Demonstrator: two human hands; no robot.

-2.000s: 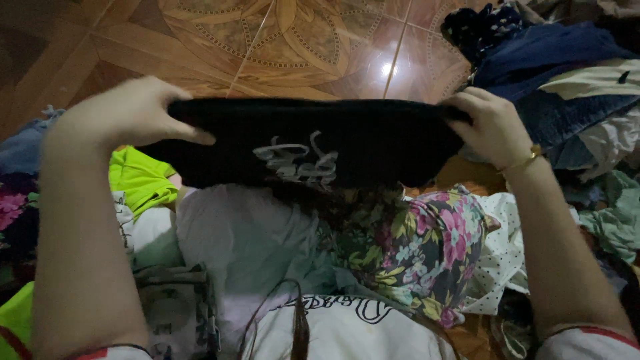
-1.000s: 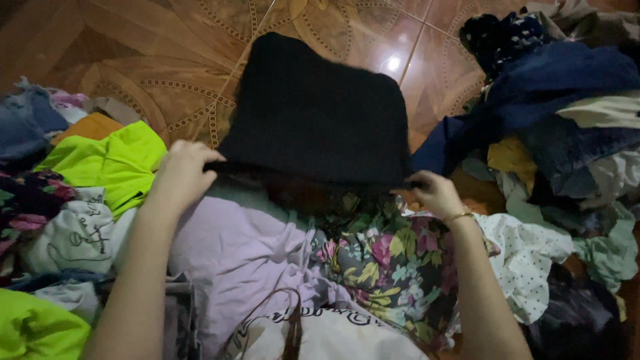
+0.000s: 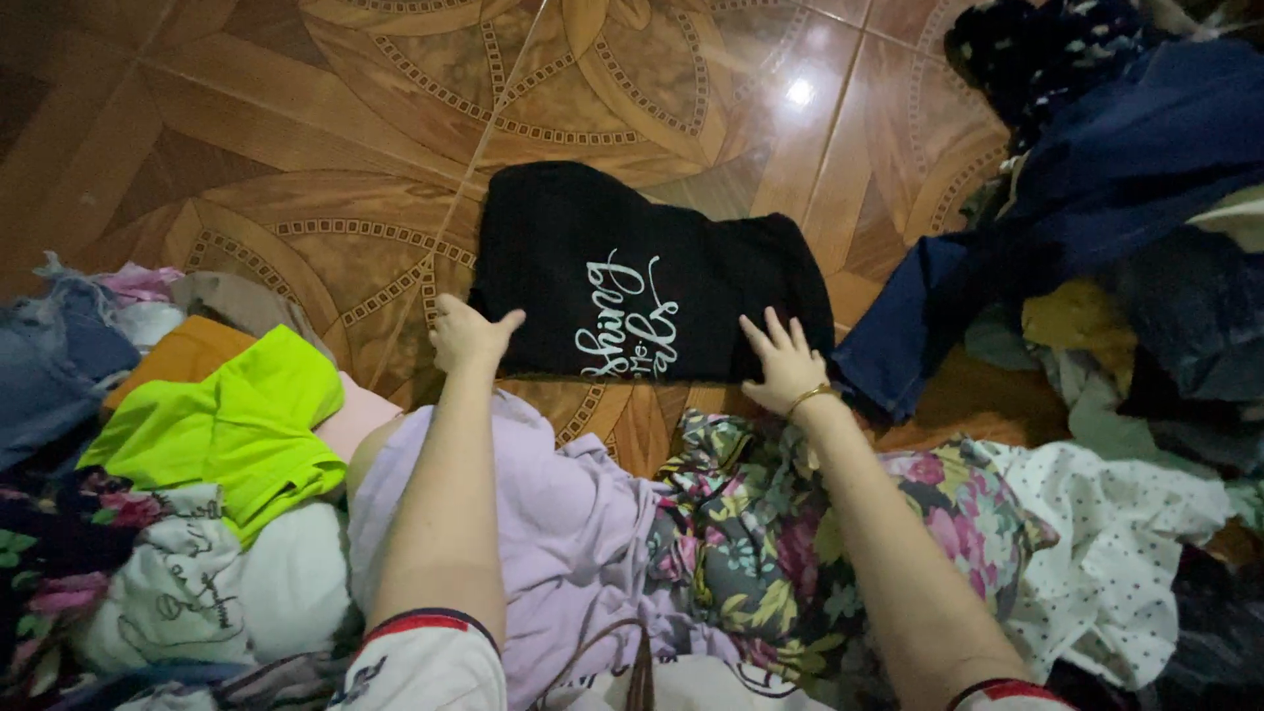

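Note:
A folded black garment (image 3: 553,267) with white lettering lies on the tiled floor, in front of my lap. My left hand (image 3: 472,338) is at its near left corner, thumb and fingers spread, gripping nothing. At its near right part, my right hand (image 3: 785,360) rests flat with the fingers apart; a gold bracelet (image 3: 812,397) is round that wrist. Lilac cloth (image 3: 563,513) and floral cloth (image 3: 760,553) cover my lap, nearer than the black garment.
On the left lies a heap of clothes, with a neon yellow garment (image 3: 227,425), an orange one (image 3: 183,360) and blue denim (image 3: 54,351). To the right are dark blue clothes (image 3: 1136,148) and a white dotted cloth (image 3: 1096,543). Patterned floor tiles (image 3: 296,118) stretch beyond the black garment.
The black garment, held up between both hands before, now lies on the floor with its lettering facing up. Both hands have let go of its edge and opened.

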